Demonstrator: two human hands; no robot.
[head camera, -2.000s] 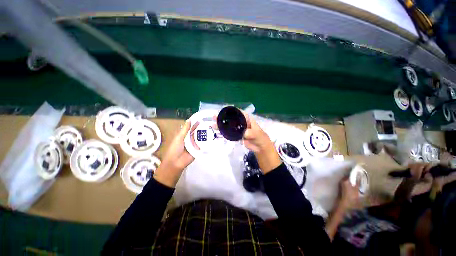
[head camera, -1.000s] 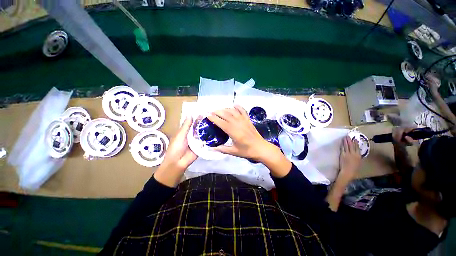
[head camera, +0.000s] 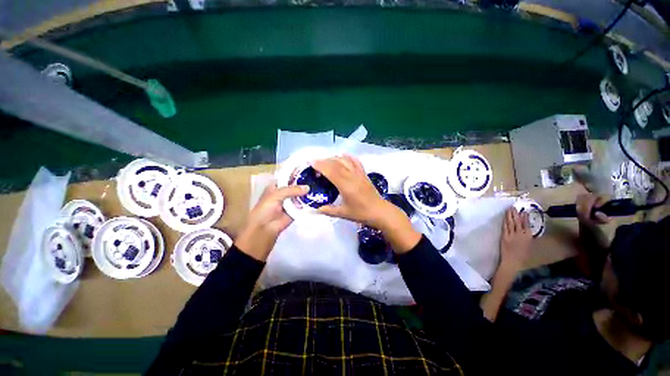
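A white round housing (head camera: 289, 170) is held above the white sheet in front of me. A glossy black round cover (head camera: 316, 192) sits in its middle. My left hand (head camera: 273, 209) grips the housing's lower left rim, with the thumb on the black cover. My right hand (head camera: 351, 192) holds the black cover from the right, fingers over its upper edge. The fingers hide part of the cover and rim, so I cannot tell whether it is fully seated.
White housings (head camera: 129, 247) lie in a pile at left beside a folded foam sheet (head camera: 33, 246). Black covers (head camera: 373, 246) and white units lie on the white sheet (head camera: 312, 253). A grey box (head camera: 540, 150), a screwdriver (head camera: 610, 208) and another worker (head camera: 617, 294) are at right. A frame bar (head camera: 88, 110) slants over the green conveyor (head camera: 294, 95).
The black cover has gone from beside the housing's middle onto it. My left thumb now rests on the cover. The neighbouring worker has brought a screwdriver to a housing.
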